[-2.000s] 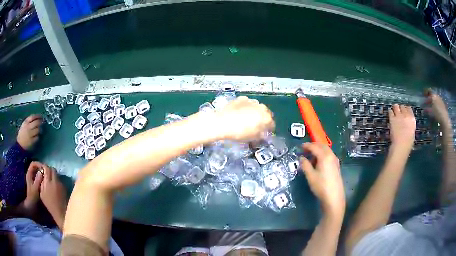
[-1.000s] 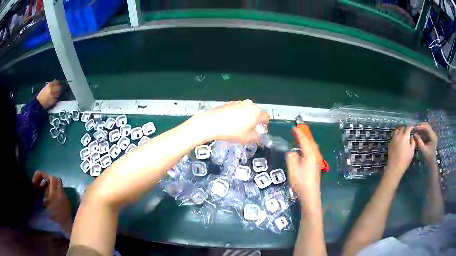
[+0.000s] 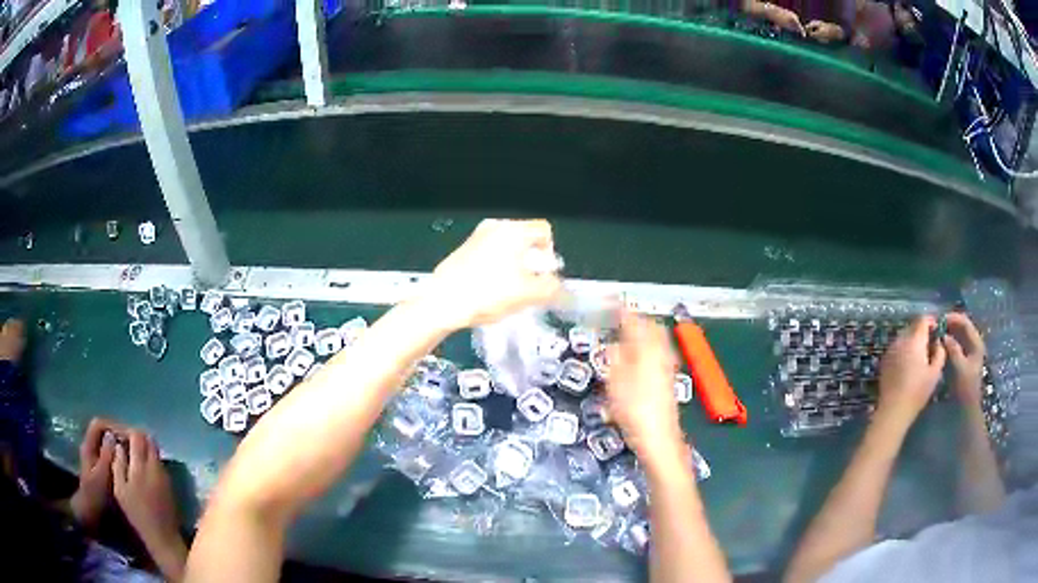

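Note:
My left hand point(image 3: 495, 273) is raised over the heap, its fingers closed on a thin clear bag point(image 3: 586, 305) that is blurred. My right hand point(image 3: 640, 382) is blurred over the right side of the heap, its fingertips near that film; its grip cannot be told. Below them lies a heap of square white-ringed parts point(image 3: 513, 460), many in crinkled clear bags point(image 3: 415, 424). My hands and left forearm hide part of the heap.
An orange-red cutter point(image 3: 711, 370) lies right of the heap. Loose square parts point(image 3: 233, 370) and smaller clear frames point(image 3: 156, 339) lie left. A neighbour's hands work over a blister tray point(image 3: 814, 370) at right; another person's hands point(image 3: 120, 467) are lower left. A pale post point(image 3: 171, 148) stands at left.
The view has tilted up, so the table things sit lower. My left hand has moved left with the film. My right hand has moved left, away from the cutter, which now shows whole.

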